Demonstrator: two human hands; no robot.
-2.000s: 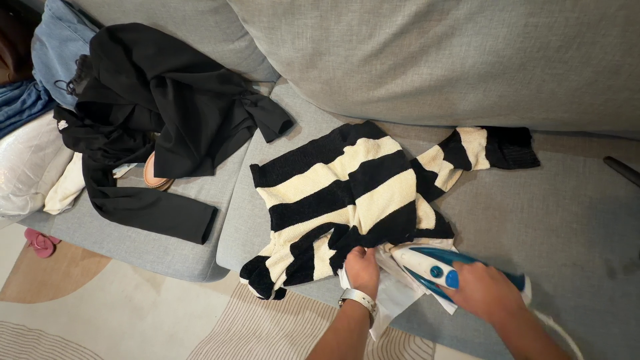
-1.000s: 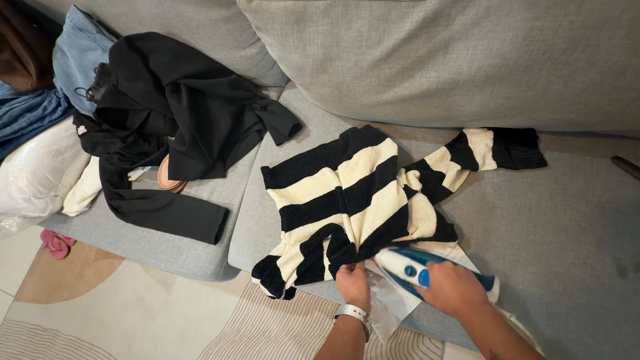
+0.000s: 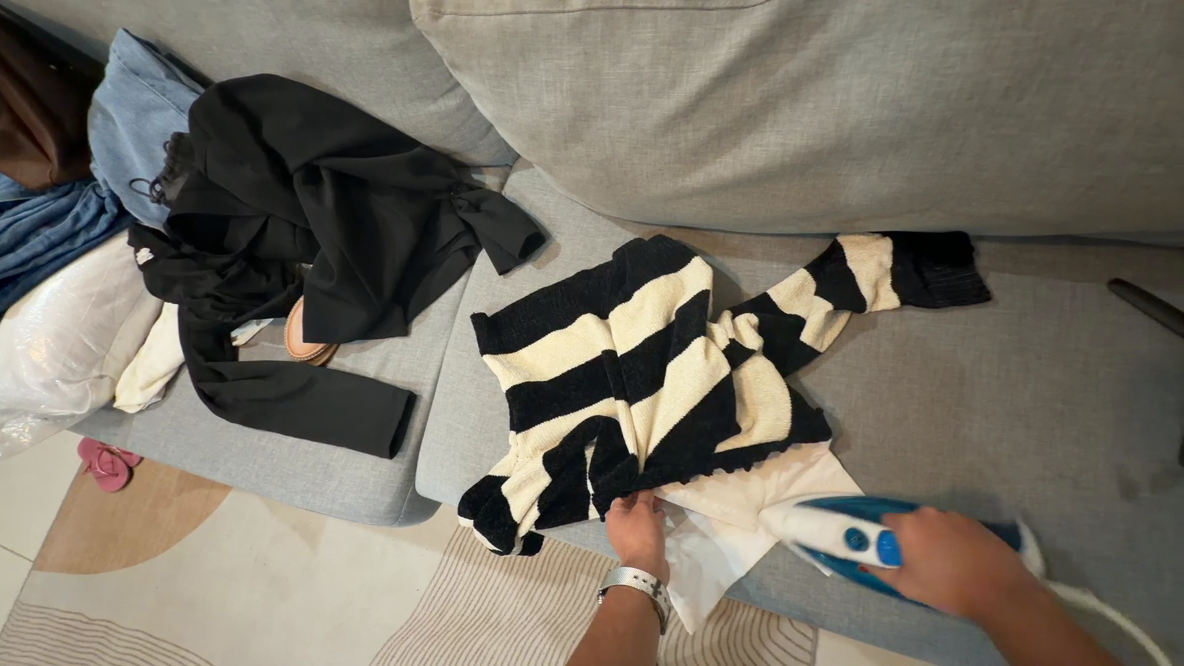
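A black-and-cream striped knit sweater (image 3: 601, 370) lies rumpled on the grey sofa seat, one sleeve stretched to the right. My left hand (image 3: 638, 536), with a banded watch on the wrist, pinches the sweater's lower edge. My right hand (image 3: 957, 564) is closed around the handle of a blue-and-white clothes iron (image 3: 832, 536), whose tip points left over a white cloth or sheet (image 3: 740, 527). That white piece reaches under the sweater's edge and hangs past the seat front. The iron's soleplate is hidden, so whether it touches the cloth cannot be told.
Left on the sofa lie a black garment (image 3: 351, 203), blue denim (image 3: 139, 111), a brown item (image 3: 42, 111), a clear plastic bag (image 3: 83, 333) and a round tan object (image 3: 301, 333). Pink flip-flops (image 3: 106, 462) are on the floor. A dark object (image 3: 1147, 305) lies far right; the iron's cord (image 3: 1110, 615) trails lower right.
The iron in my right hand has moved right, away from the sweater's lower edge, and more of the white piece shows. My left hand stays by that edge.
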